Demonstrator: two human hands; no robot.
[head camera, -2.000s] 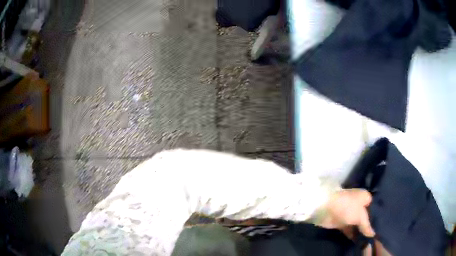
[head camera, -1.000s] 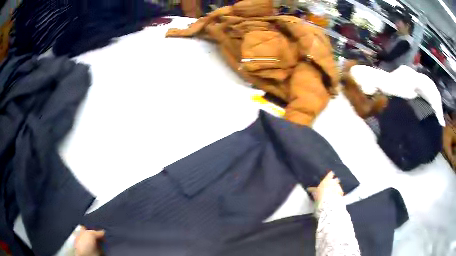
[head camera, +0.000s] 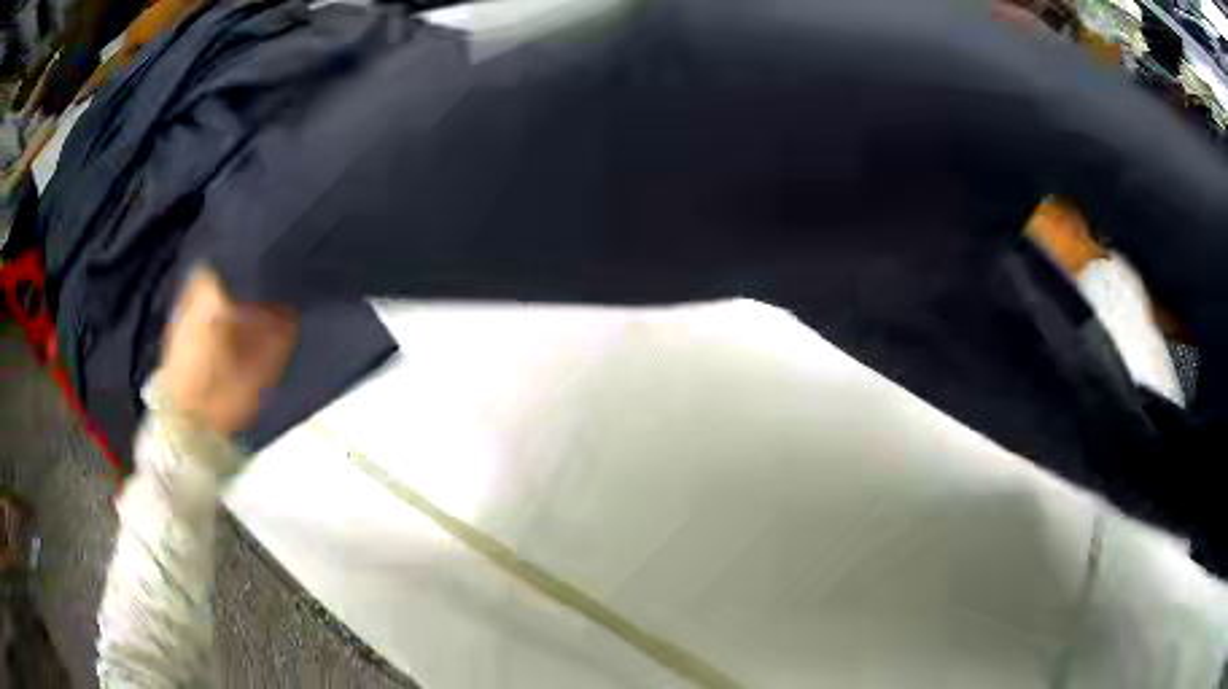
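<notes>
Dark trousers (head camera: 646, 175) stretch across the upper picture, raised and blurred by motion, above the white tabletop (head camera: 579, 471). My left hand (head camera: 232, 353), at the left, is closed on the left end of the cloth. My right hand (head camera: 1068, 237), at the upper right, is partly wrapped by the dark cloth and grips it. Its fingers are mostly hidden and blurred. I cannot see any snips in it.
A pile of dark garments (head camera: 115, 202) lies at the left table edge, with a red thing (head camera: 47, 330) beside it. The grey floor (head camera: 276, 606) shows at the lower left. Orange-brown cloth (head camera: 148, 34) shows at the upper left. A brownish line runs across the tabletop.
The trousers, spread on the table a second ago, are now lifted and stretched between my hands. The view has shifted, and the orange jacket is mostly covered or out of view.
</notes>
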